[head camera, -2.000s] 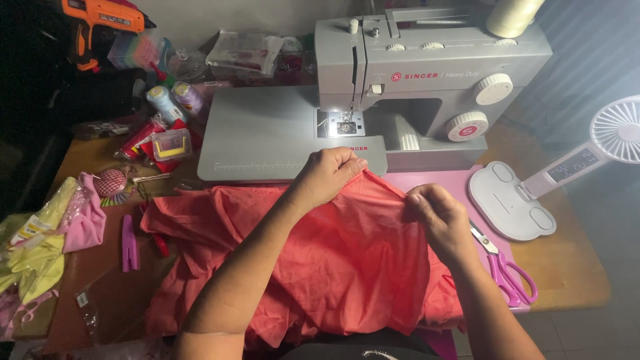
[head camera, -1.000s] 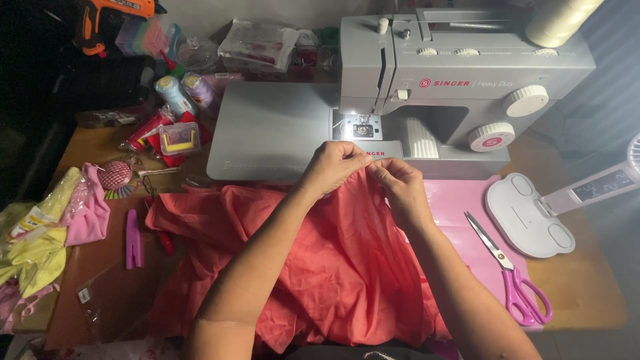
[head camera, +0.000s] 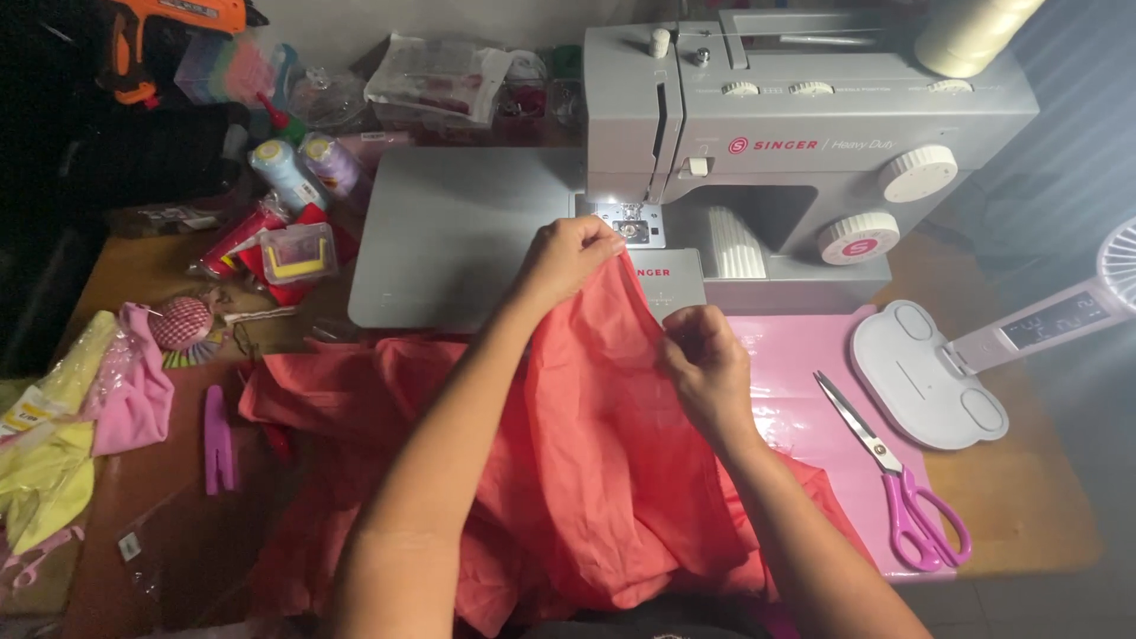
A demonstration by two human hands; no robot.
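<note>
Coral-red fabric lies bunched along the table's front and rises to both hands. Pinched between the thumb and fingers of my left hand is its upper corner, just in front of the needle plate of a grey Singer sewing machine. Lower and to the right, my right hand grips the fabric's edge with curled fingers, so the edge runs taut between the hands. The machine's lamp lights the needle area, and no fabric lies under the presser foot.
Pink-handled scissors lie on a pink sheet at right, beside a white fan lamp stand. At left are a purple tool, a checked pincushion, thread spools and bagged cloth. A grey extension table adjoins the machine.
My hands were close together at the fabric's edge one second ago. Now my right hand has moved down and right along it, while my left hand holds the corner.
</note>
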